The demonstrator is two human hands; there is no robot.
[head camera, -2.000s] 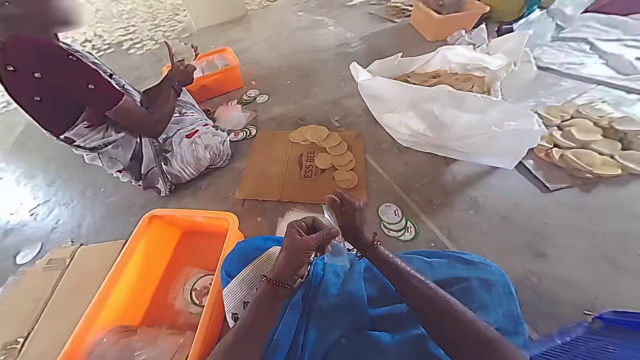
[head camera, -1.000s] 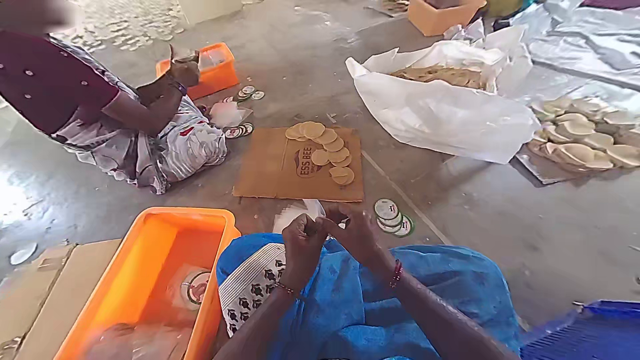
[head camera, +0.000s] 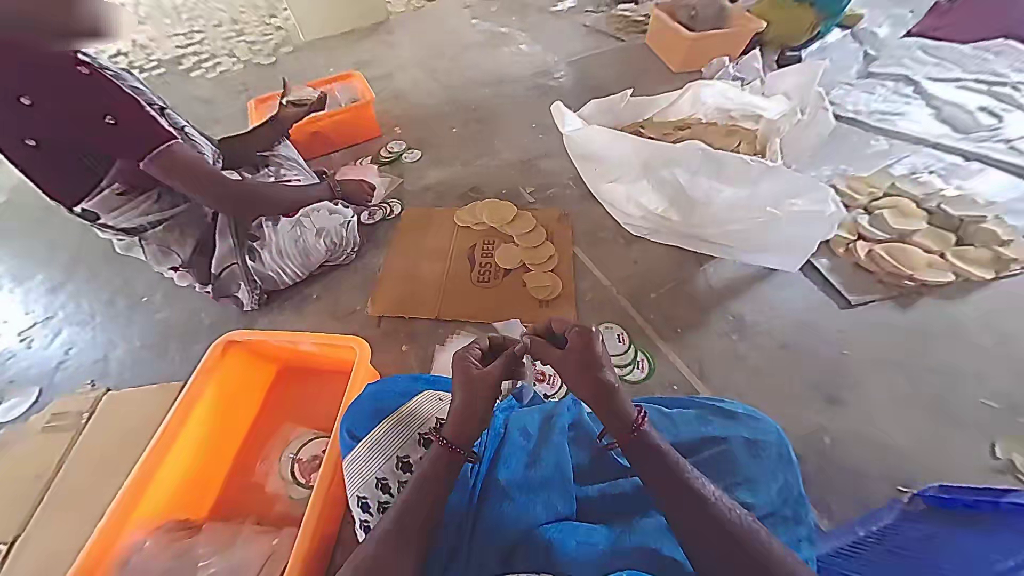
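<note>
My left hand [head camera: 485, 370] and my right hand [head camera: 574, 360] meet above my lap, both pinching the top edge of a clear plastic bag [head camera: 522, 382]. A round printed label [head camera: 547, 381] shows by the bag, close to my right fingers. White sheets or bags [head camera: 450, 354] lie on the floor behind my left hand. Several round labels with green rims [head camera: 624, 349] lie just beyond my right hand. Past my hands, thin pale discs [head camera: 528, 240] rest overlapping on a flat piece of cardboard [head camera: 416, 272].
An orange tub [head camera: 228, 352] with packed bags stands at my left, beside folded cardboard [head camera: 104, 456]. A co-worker sits at upper left near another orange tub [head camera: 352, 120]. A white sack [head camera: 696, 192], a heap of pale discs [head camera: 920, 232] and a blue crate [head camera: 936, 532] are at right.
My hands have stayed together over my lap, and a round printed label now shows between them. The co-worker's hands, close together a second ago, are now apart.
</note>
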